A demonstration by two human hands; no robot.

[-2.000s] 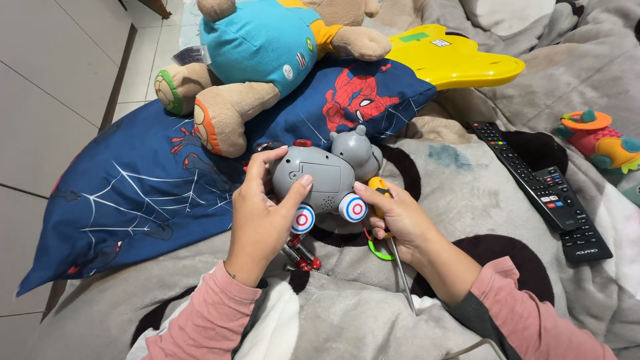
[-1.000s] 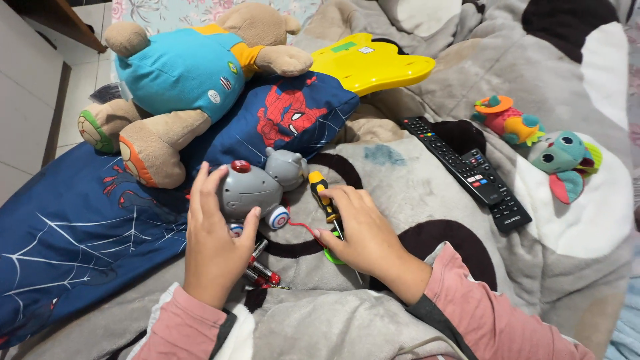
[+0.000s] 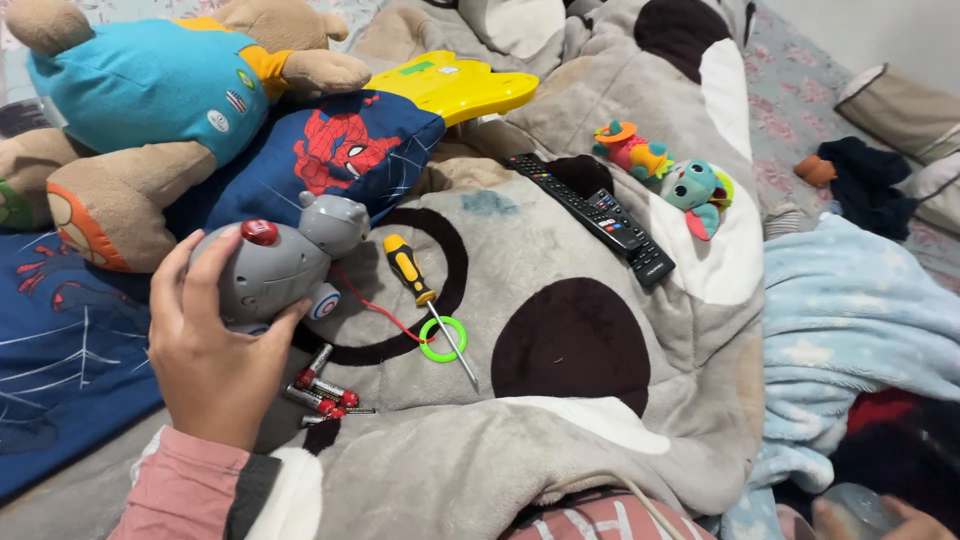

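My left hand [image 3: 217, 337] grips a grey plastic wheeled toy animal [image 3: 277, 266] with a red button, thumb near its blue-and-white wheel. From the toy a red cord [image 3: 375, 306] runs to a green ring [image 3: 444, 339]. A yellow-and-black screwdriver [image 3: 409, 268] lies on the blanket, its shaft across the ring. Several AA-type batteries [image 3: 322, 394] lie in a loose pile beside my left wrist. At the bottom right edge, my right hand [image 3: 904, 517], partly cut off, has its fingers around a translucent object [image 3: 859, 506] that I cannot identify.
A plush bear [image 3: 157, 82] rests on a blue Spider-Man pillow [image 3: 397, 142] beside a yellow plastic piece [image 3: 457, 86]. Two remote controls [image 3: 592, 214] and two soft toys [image 3: 634, 150] lie on the grey blanket [image 3: 555, 450]. A light blue star-patterned blanket [image 3: 855, 300] is at right.
The screwdriver, held in my right hand two seconds ago, has been let go onto the blanket. My right hand has moved away to the lower right. The view has swung right.
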